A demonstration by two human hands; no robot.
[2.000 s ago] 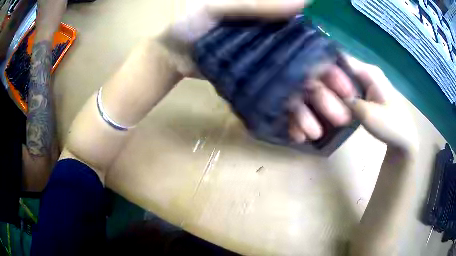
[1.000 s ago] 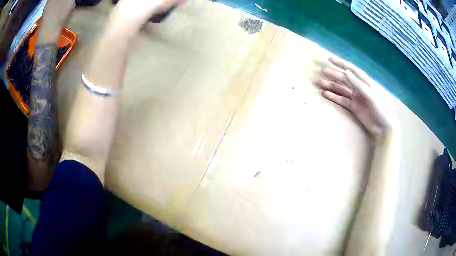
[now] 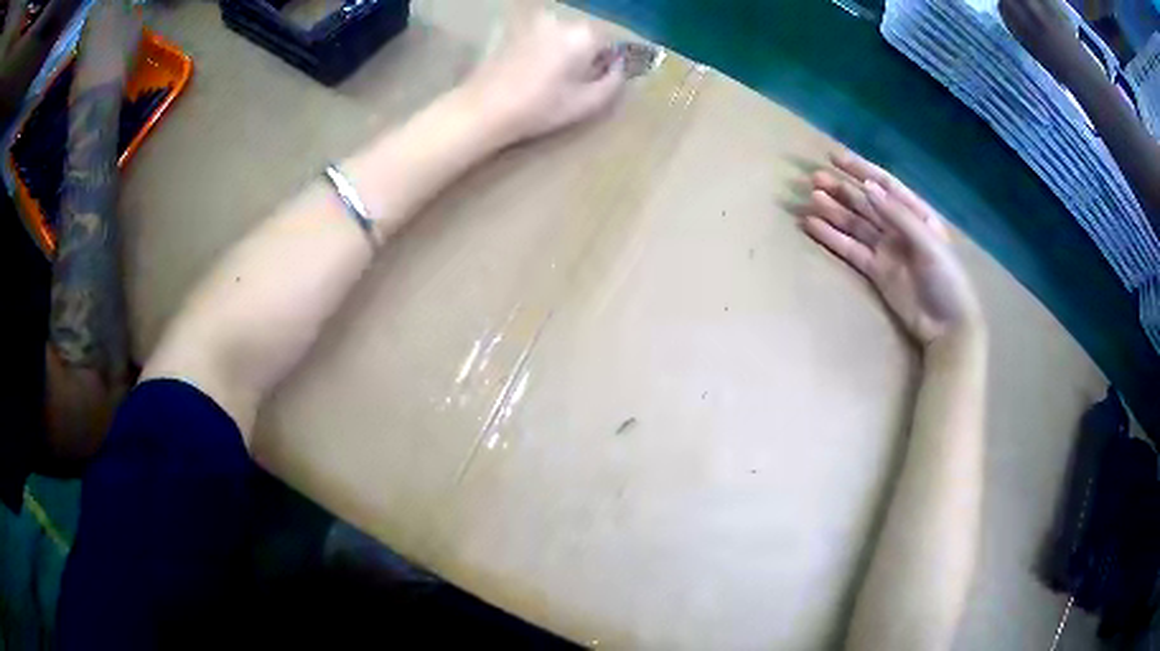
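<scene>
A stack of black plastic frames (image 3: 324,38) stands at the top left on the cardboard, cut off by the picture's top edge. My left hand (image 3: 553,79) is to the right of that stack, near the cardboard's far edge, its fingers curled and slightly blurred; no part shows in it, but its grip is unclear. My right hand (image 3: 890,248) rests on the cardboard at the right with its fingers apart, empty. Another black frame stack (image 3: 1107,509) stands at the far right, beyond my right forearm.
The cardboard cover (image 3: 687,382) has shiny tape glare along its seam and a dark patch (image 3: 639,57) beside my left hand. A tattooed forearm (image 3: 89,242) reaches over an orange tray (image 3: 159,102). White sheets (image 3: 1005,115) are piled upper right, with another person's arm (image 3: 1081,76).
The frame stack that both hands held two seconds ago is out of them; a stack now stands top left. My left hand has since moved right from there. My right hand has barely moved since one second ago.
</scene>
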